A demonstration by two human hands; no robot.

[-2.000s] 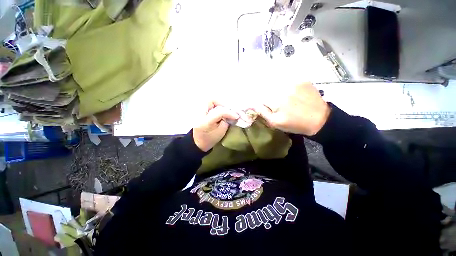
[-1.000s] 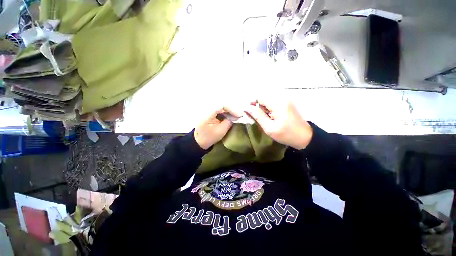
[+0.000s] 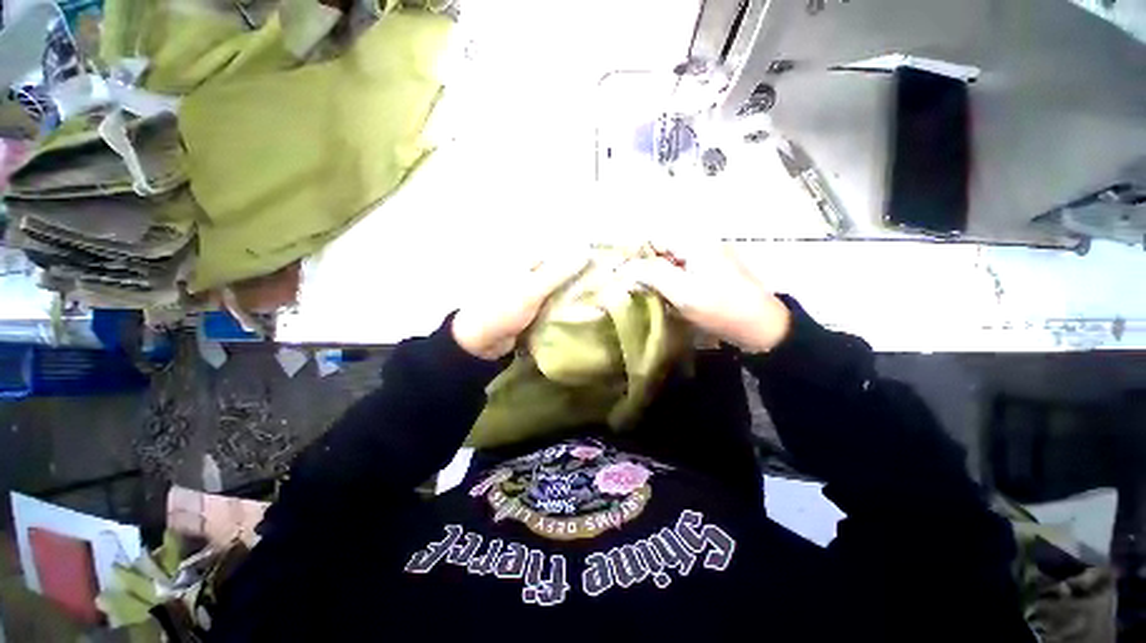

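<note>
The olive-green garment piece [image 3: 584, 345] is bunched up between my two hands at the table's front edge and hangs down onto my lap. My left hand [image 3: 509, 308] grips its left side. My right hand [image 3: 716, 299] grips its upper right side, fingers bent over the cloth. Both hands are washed out by glare, so the fingertips are hard to make out. The pale inner piece cannot be told apart from the bright cloth and table.
The white table [image 3: 377, 295] spans the front. The sewing machine's needle area [image 3: 685, 141] is beyond my hands, with metal snips [image 3: 814, 186] and a black phone [image 3: 927, 151] to its right. A green cloth heap [image 3: 302, 151] and a tied bundle [image 3: 101, 226] lie at left.
The green cloth has come up higher between my hands and now covers where the pale piece showed. Both hands have shifted slightly left. The whole view has shifted a little.
</note>
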